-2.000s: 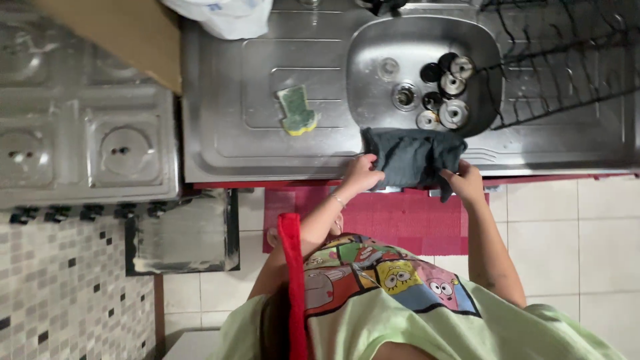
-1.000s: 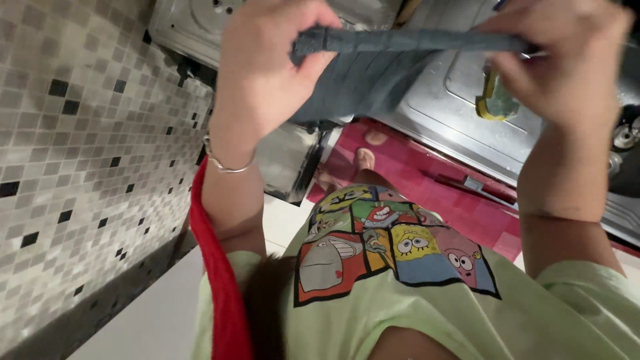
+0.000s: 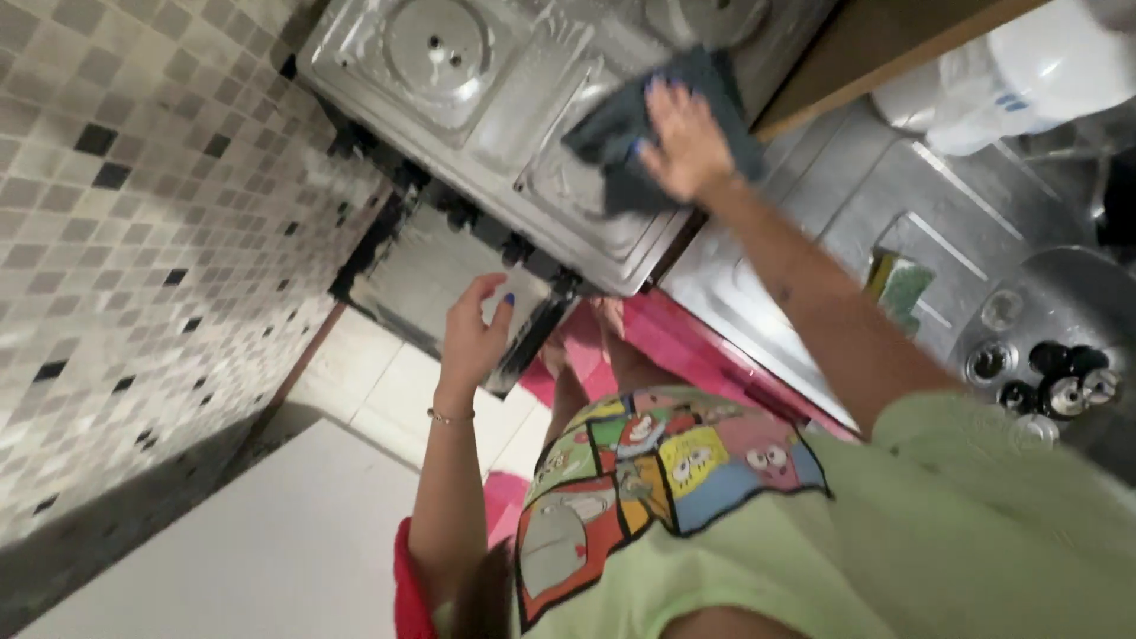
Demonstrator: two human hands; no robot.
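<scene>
My right hand lies flat with spread fingers on a dark grey cloth, pressing it on the metal top of a gas stove. The cloth covers part of the stove's right side, near the wooden panel. Wet, whitish streaks show on the stove top around the round burner recesses. My left hand hangs in front of the stove with its fingers curved and apart, holding nothing. Behind it is the stove's front door, which bears a whitish smear.
Right of the stove stands a wooden panel. Beyond it, a steel sink counter holds a green and yellow sponge and a white plastic bag. Several burner parts lie in the sink basin. A tiled wall is at left.
The cloth was over the sink's front edge, then stretched between both hands; now it lies on the stove under my right hand. My left hand has let go of it. The view has swung toward the stove.
</scene>
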